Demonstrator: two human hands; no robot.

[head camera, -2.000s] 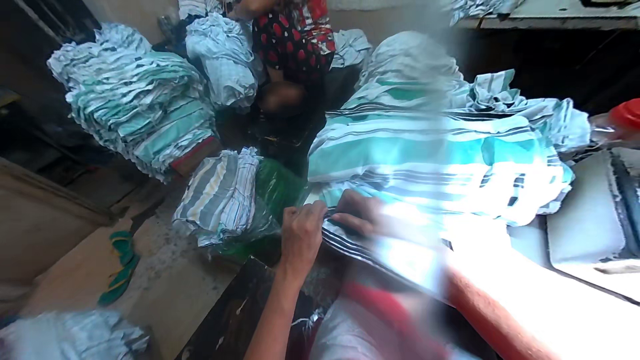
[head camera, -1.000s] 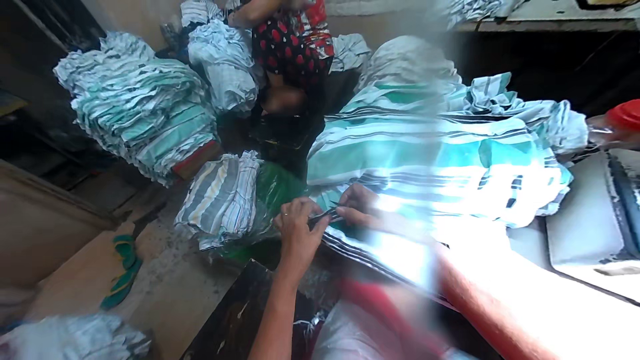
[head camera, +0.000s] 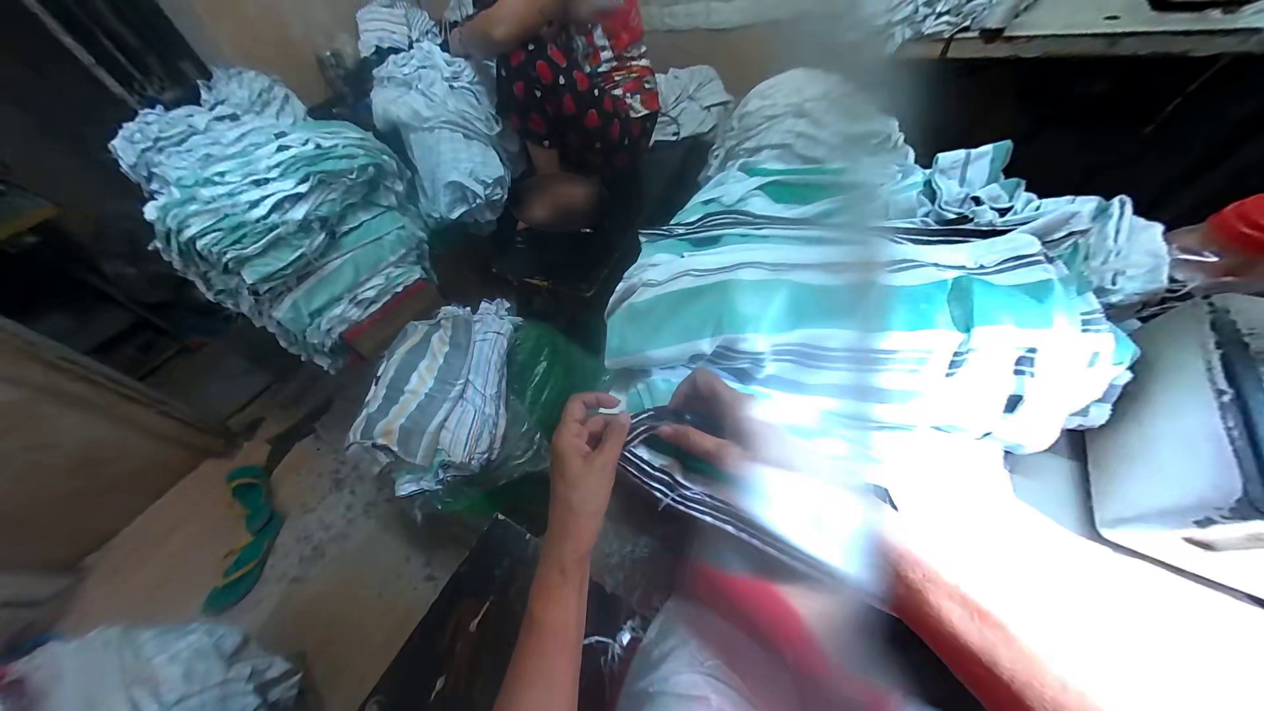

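My left hand (head camera: pixel 590 444) pinches a small white piece, perhaps a tag or cloth scrap, between thumb and fingertips, beside the corner of a black-and-white striped cloth (head camera: pixel 691 499). That cloth lies over my lap. My right hand (head camera: pixel 716 420) is at the same cloth's edge, its fingers bent around it; glare and blur hide part of the hand and whether it holds something more. Just beyond my hands lies a large heap of green, white and black striped cloths (head camera: pixel 770 316).
Folded striped cloths (head camera: pixel 434 385) and green plastic (head camera: pixel 543 380) lie left of my hands. A tall cloth stack (head camera: pixel 286 217) stands farther left. Another person (head camera: pixel 583 79) sits ahead. Green flip-flops (head camera: pixel 247 543) lie on the floor. A white machine part (head camera: pixel 1160 425) is at right.
My hands were close together on the cloth's edge; now they are a little apart, and a small white piece shows at my left fingertips.
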